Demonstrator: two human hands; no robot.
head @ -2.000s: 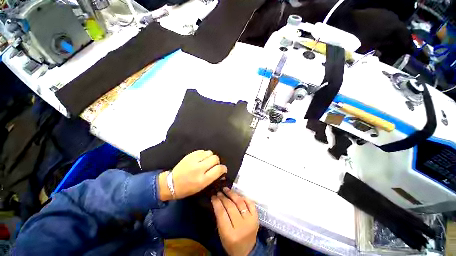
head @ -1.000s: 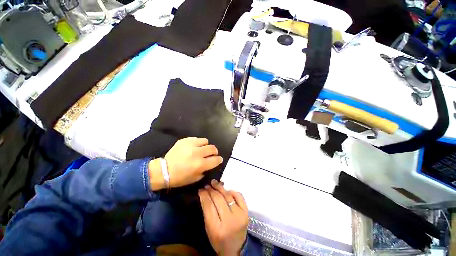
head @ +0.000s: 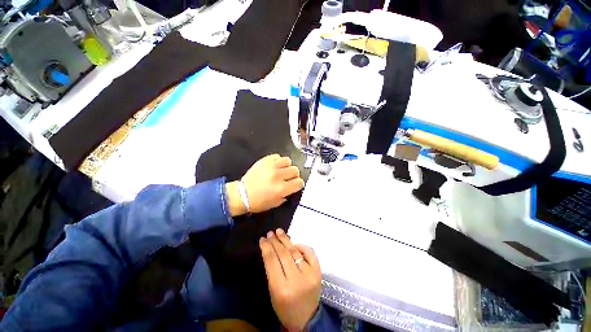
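Note:
A dark cut panel [head: 249, 133] lies on the white machine table, its right edge running up to the presser foot [head: 310, 157]. My left hand [head: 271, 184] lies on the panel just below and left of the foot, fingers curled at the panel's right edge. My right hand [head: 290, 275] lies lower, at the table's front edge, its fingertips flat on the panel's lower right edge. The panel's lower part hangs toward my lap, partly hidden by my left sleeve. Whether the fingers pinch the cloth is hard to see.
The white sewing machine head [head: 479, 130] stands at right, with a hanging dark band [head: 393, 97] and a wooden-handled tool [head: 453, 148]. A bundle of dark strips [head: 496, 267] lies at lower right. Long waiting panels [head: 129, 94] lie at far left. A grey motor-like unit [head: 48, 61] stands behind.
The panel has advanced up past the foot. My left hand has moved up and right with it, closer to the foot. My right hand stays low, now farther from the left. The view has shifted.

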